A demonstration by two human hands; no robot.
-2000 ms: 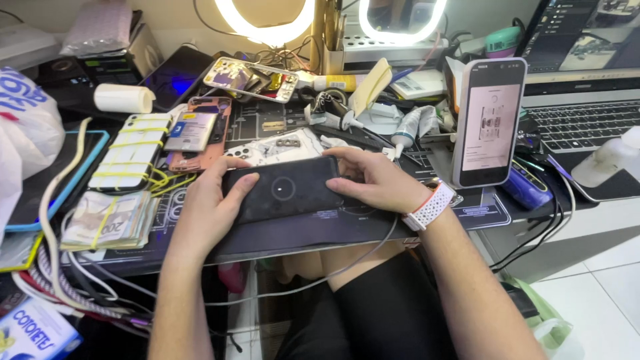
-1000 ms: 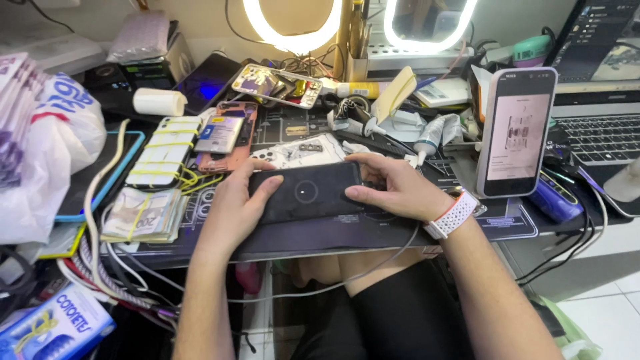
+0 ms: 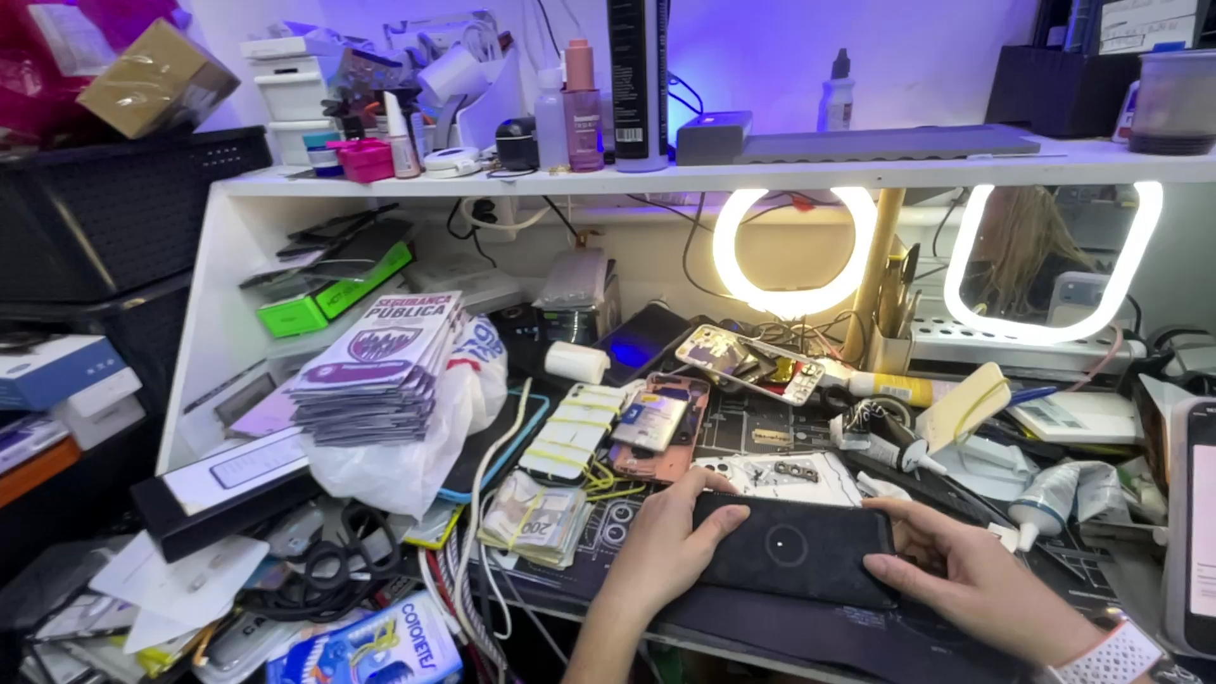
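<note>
A black phone-shaped device (image 3: 793, 551) with a circle on its face lies level between my hands at the bench's front edge. My left hand (image 3: 674, 541) grips its left end, thumb on the upper face. Around its right end is my right hand (image 3: 959, 575), thumb also on top; a white perforated watch band (image 3: 1111, 655) circles that wrist. Just behind the device lies a white panel (image 3: 826, 475) with small parts on it. Further left are an orange phone housing (image 3: 679, 389) with a battery (image 3: 653, 418) on it and a white phone (image 3: 573, 432) wrapped in yellow bands.
Banded banknotes (image 3: 532, 518) and white cables (image 3: 465, 560) lie left of my left hand. Beyond are a stack of leaflets (image 3: 380, 370) and scissors (image 3: 347, 551). Glue tubes (image 3: 1040, 503) lie behind my right hand, and a phone (image 3: 1192, 532) stands upright at the right edge. A shelf (image 3: 570, 185) spans the back.
The view has swung up and to the left, bringing in the shelf and leaflets. Both hands keep their hold on the black device.
</note>
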